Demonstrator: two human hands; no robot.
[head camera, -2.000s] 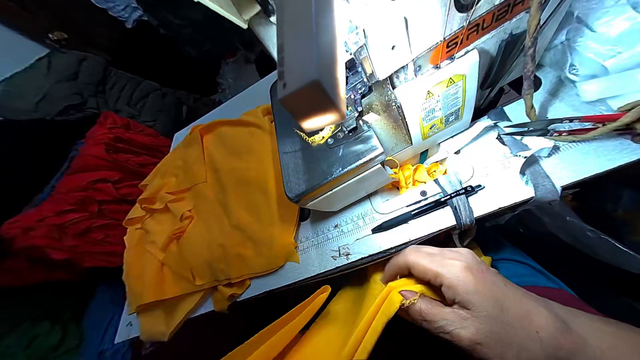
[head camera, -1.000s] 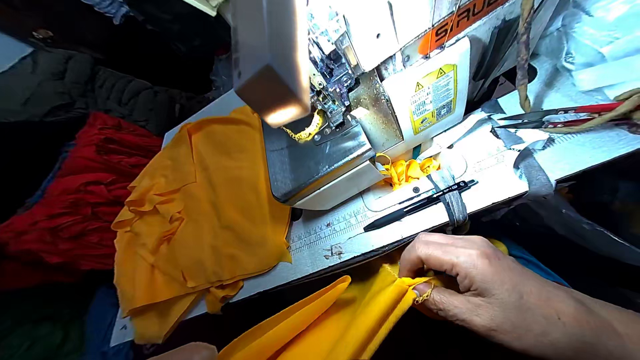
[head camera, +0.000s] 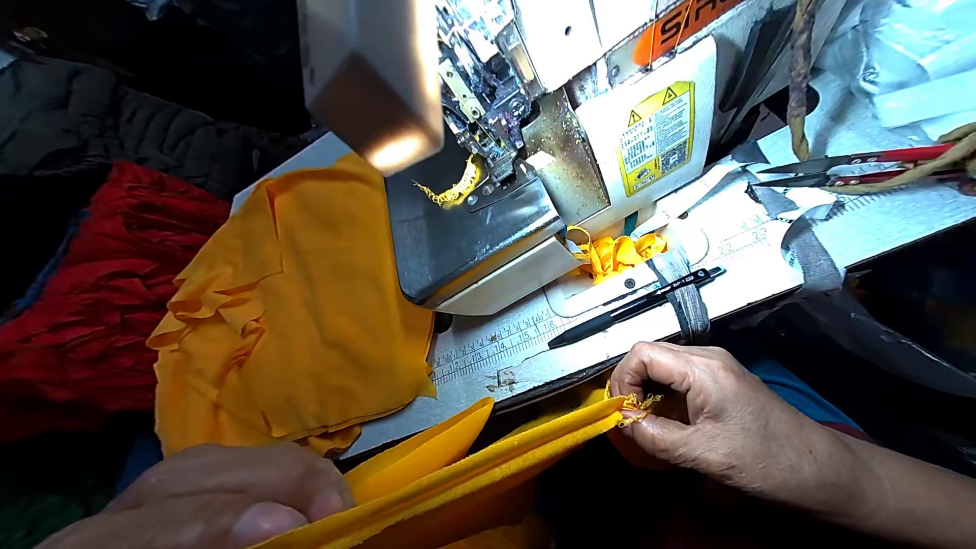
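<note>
My right hand (head camera: 701, 412) pinches the end of a seam on a yellow-orange fabric piece (head camera: 488, 474), where loose thread ends stick out between thumb and forefinger. At the lower left, my left hand (head camera: 221, 496) grips the same seam farther along, and the fabric stretches between both hands. Beyond them stands an overlock sewing machine (head camera: 488, 259) with a yellow thread chain (head camera: 457, 187) at its presser foot. A stack of orange fabric (head camera: 328, 305) lies left of the machine bed.
A black pen (head camera: 625, 309) lies across the ruler-marked table (head camera: 488, 358) beside a grey fabric tie (head camera: 688, 305). Orange scraps (head camera: 618, 253) sit by the machine. Red-handled thread snips (head camera: 862, 164) lie at the right. Red cloth (head camera: 130, 305) is heaped at the left.
My left hand has come into view at the lower left and now holds the seam. The seam is drawn out straighter between my hands. The view has shifted closer to the machine.
</note>
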